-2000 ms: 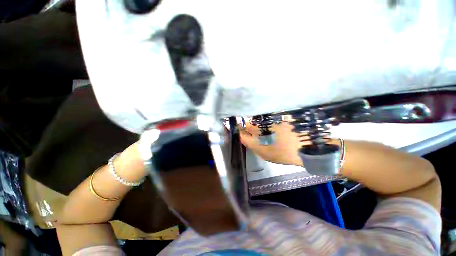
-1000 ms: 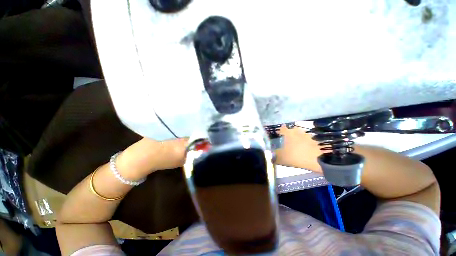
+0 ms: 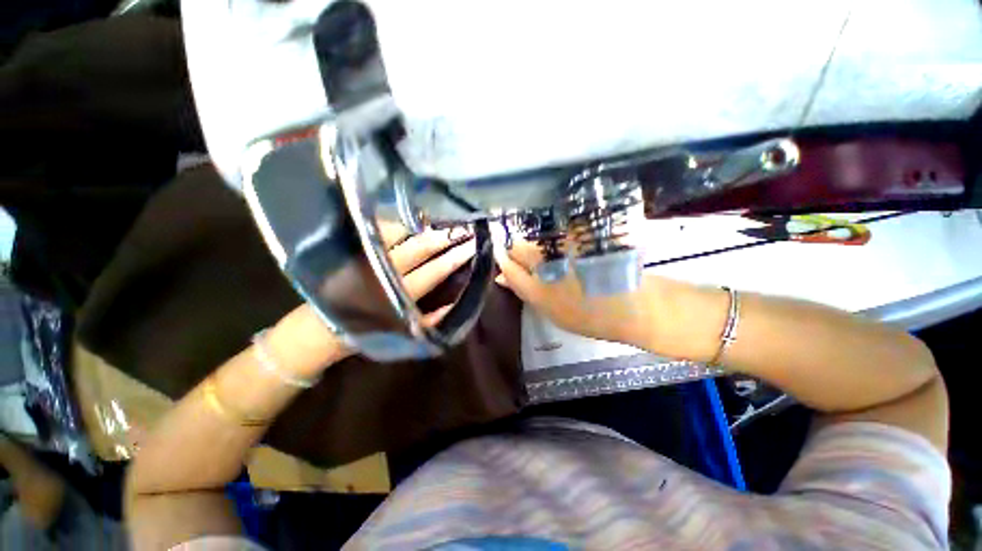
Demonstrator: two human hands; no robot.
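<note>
The dark brown cloth (image 3: 431, 393) lies left of and below the needle area of the white sewing machine head (image 3: 646, 75). My left hand (image 3: 431, 264) is on the cloth, partly hidden by the shiny chrome guard (image 3: 361, 253); its fingers reach to a narrow dark folded edge (image 3: 474, 285). My right hand (image 3: 571, 301) holds the cloth's right edge with its fingertips, facing my left fingertips. The tension springs and pale grey knob (image 3: 611, 273) cover part of my right hand. The presser foot is too small and hidden to make out.
Snips with yellow and orange-red handles (image 3: 829, 229) lie on the white table (image 3: 754, 264) at the right. A ruler-like strip (image 3: 625, 380) runs along its front edge. Cardboard (image 3: 323, 474) and a blue-framed bin (image 3: 724, 431) are below. Part of a person shows at the lower left.
The view has shifted, so the machine head and guard sit higher and further left. My left fingers, the folded edge and the snips now show. My left hand has moved right, towards my right hand.
</note>
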